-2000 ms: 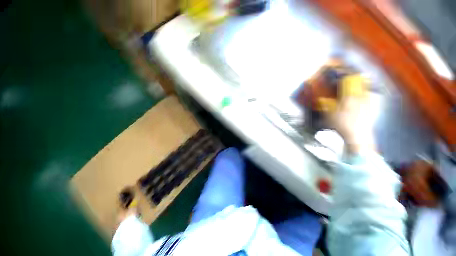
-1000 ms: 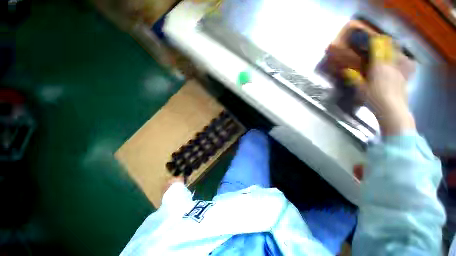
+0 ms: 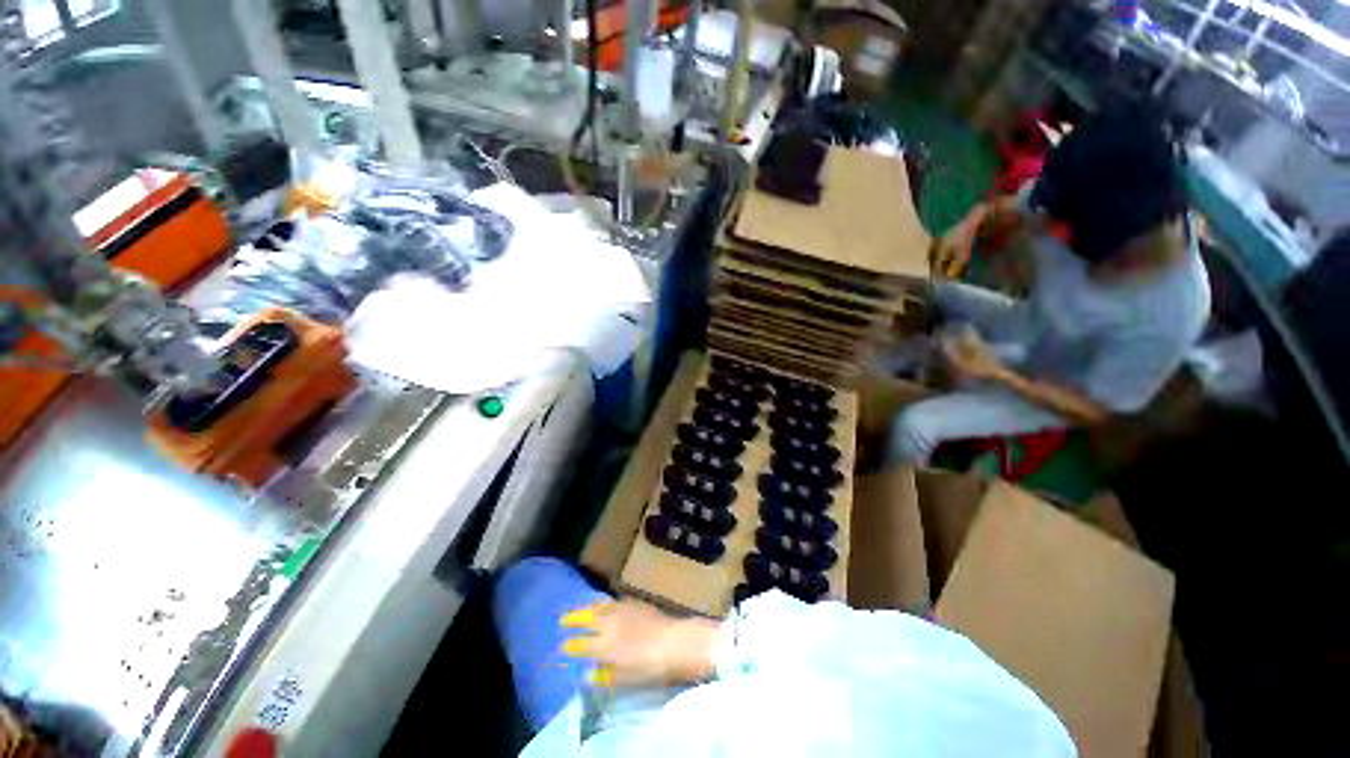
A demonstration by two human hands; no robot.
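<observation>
Black oval plastic housings [image 3: 801, 517] lie in two columns on a cardboard sheet [image 3: 748, 511] inside an open carton. My right hand [image 3: 640, 643], with yellow finger cots, is over my knee, just below and left of the sheet. Its fingers point left and are apart; no housing shows in it. An orange-brown fixture [image 3: 304, 388] on the machine bed bears a black housing [image 3: 242, 378] under the grey machine head [image 3: 136, 329]. My left hand is out of the picture.
Bagged parts [image 3: 400, 222] lie on a white sheet [image 3: 504, 319] behind the green button [image 3: 492, 406]. A red button [image 3: 252, 745] is at the lower left. Stacked cardboard [image 3: 829, 222] stands behind the carton. A seated person [image 3: 1118, 319] is at right, beyond carton flaps [image 3: 1051, 607].
The view has swung right, from the left cardboard sheet to the carton. My right hand has left the fixture area and come down over my knee. My left hand has gone out of view.
</observation>
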